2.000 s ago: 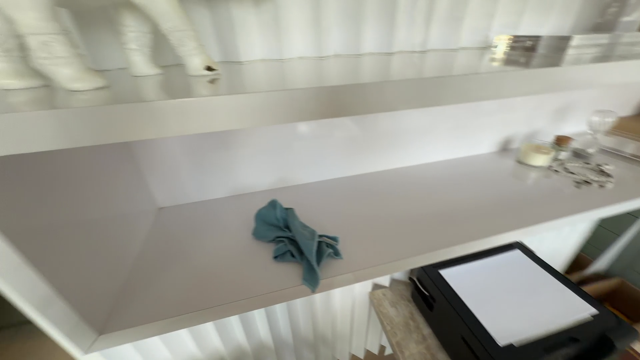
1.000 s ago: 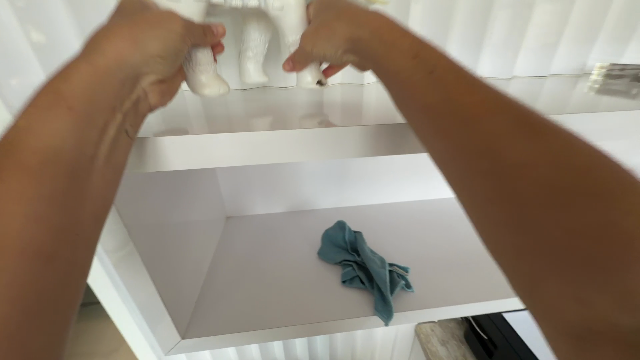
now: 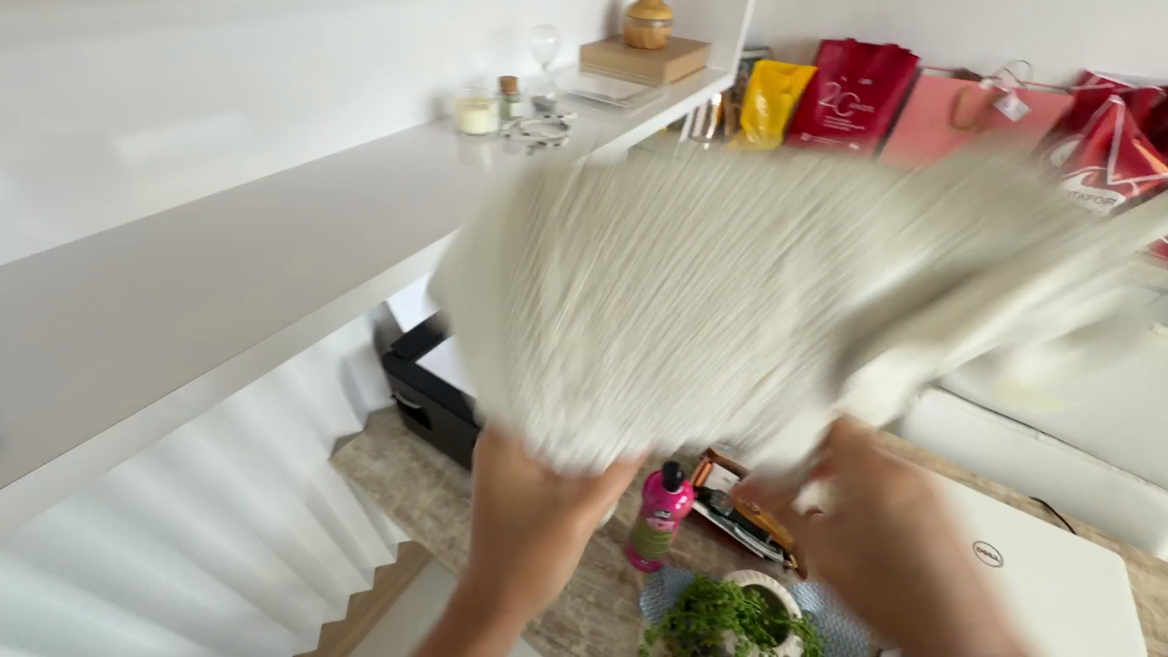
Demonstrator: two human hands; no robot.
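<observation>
A large white sculpted figure (image 3: 675, 310), blurred by motion, fills the middle of the head view. It looks like an animal figure, and its legs stretch toward the right. My left hand (image 3: 547, 493) holds it from below at its lower left. Around a lower part of it on the right, my right hand (image 3: 849, 493) is closed. The figure is off the shelf, above the desk, and hides part of a black printer (image 3: 429, 392).
A white shelf (image 3: 274, 219) runs along the left, bearing a candle (image 3: 476, 113), a corked bottle (image 3: 510, 99) and a box (image 3: 643, 59). Below are a pink bottle (image 3: 659, 516), a potted plant (image 3: 721, 616) and a white Dell laptop (image 3: 1031, 566). Gift bags (image 3: 853, 96) stand at the back right.
The white figure stood on the upper shelf with both my hands at its legs; now it is lifted off and held. The view has swung right, and the blue cloth is out of view.
</observation>
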